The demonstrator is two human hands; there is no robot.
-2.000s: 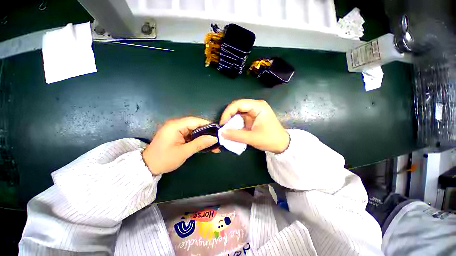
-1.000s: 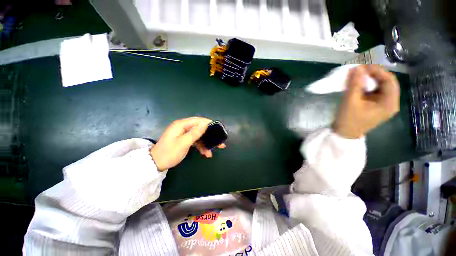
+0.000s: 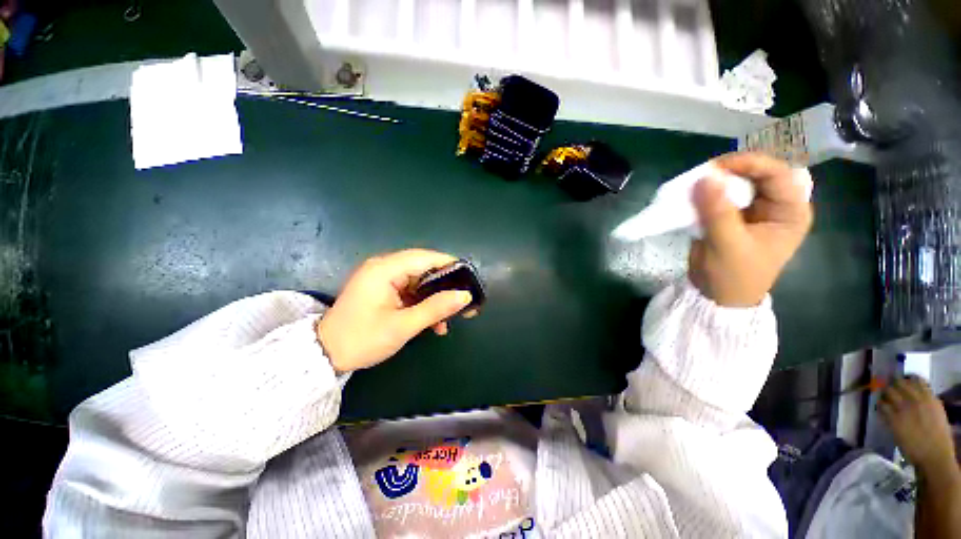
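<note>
My left hand [image 3: 388,307] holds an assembled watch head [image 3: 453,282], a dark rounded square with a thin pale rim, thumb across its near side, above the bench. My right hand [image 3: 750,226] is raised at the right, away from the watch head, and pinches a white cleaning wipe [image 3: 674,204] whose loose end points left. The right hand and wipe are slightly blurred. A stack of display modules [image 3: 521,118] with orange tails stands at the bench's back, and a smaller stack [image 3: 599,172] lies to its right.
A white cloth square [image 3: 187,114] lies at the back left, near a thin metallic probe [image 3: 335,108]. A blister tray [image 3: 527,40] is behind the rail. A white bottle [image 3: 817,134] and clear plastic trays [image 3: 924,242] are at the right. Another person's hand [image 3: 915,417] shows lower right.
My right hand has left the watch head with the wipe and moved right, opening the wipe out. My left thumb now lies over the watch head. Another person's hand has appeared at lower right.
</note>
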